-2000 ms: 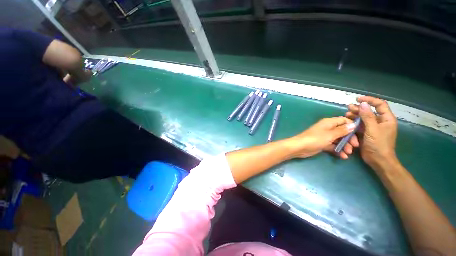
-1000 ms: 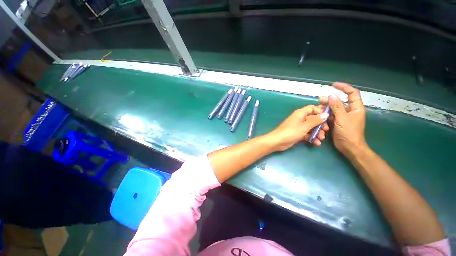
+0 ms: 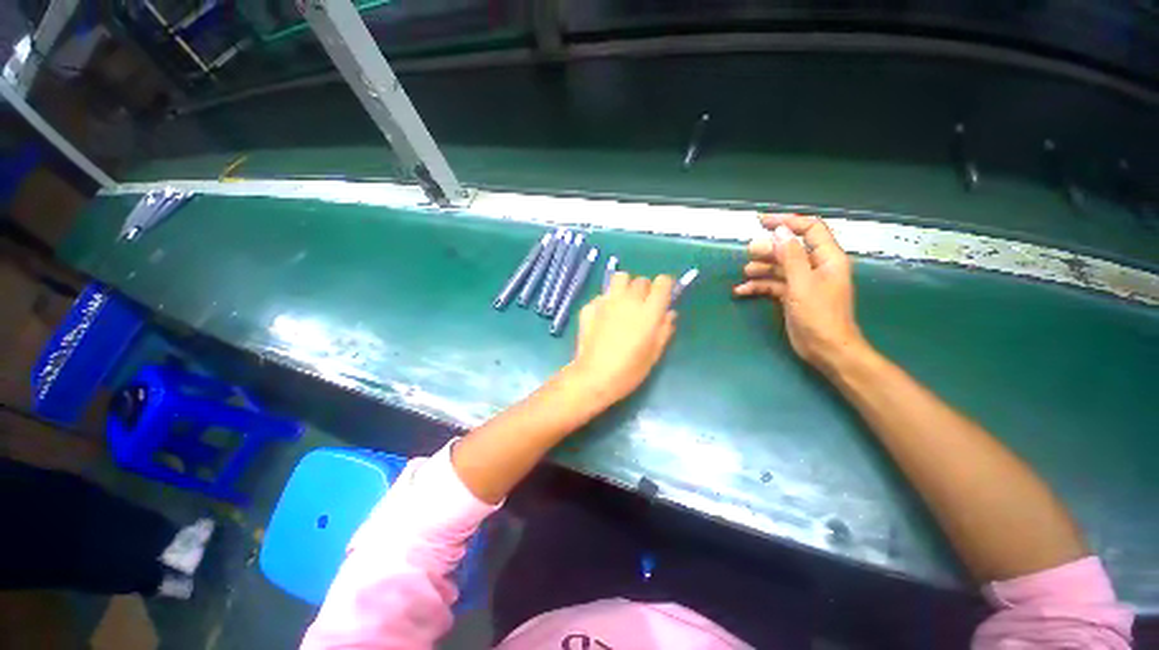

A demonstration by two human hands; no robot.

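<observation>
My left hand [image 3: 623, 337] is over the bench, closed on a slim grey pen [image 3: 685, 283] whose pale end sticks out to the right of the fingers. The pale end of another pen [image 3: 610, 268] shows just behind this hand; the rest is hidden. Several grey pens [image 3: 545, 277] lie side by side to the left, pale ends toward the rail. My right hand [image 3: 807, 286] is raised near the rail, fingers bent and apart, with no pen visible in it. A pale patch at its fingertips is too blurred to name.
The whitish rail [image 3: 610, 218] runs behind the green bench [image 3: 381, 298]. Several thin pens [image 3: 695, 140] lie on the dark belt beyond. A metal upright [image 3: 388, 108] stands at the rail. More pens [image 3: 153, 213] lie far left. Blue stools [image 3: 324, 521] and a person's foot [image 3: 188, 546] are lower left.
My left hand has moved left with the pen, away from my right hand, to beside the bench pens. The view has turned right; the neighbouring person's upper body has left the picture.
</observation>
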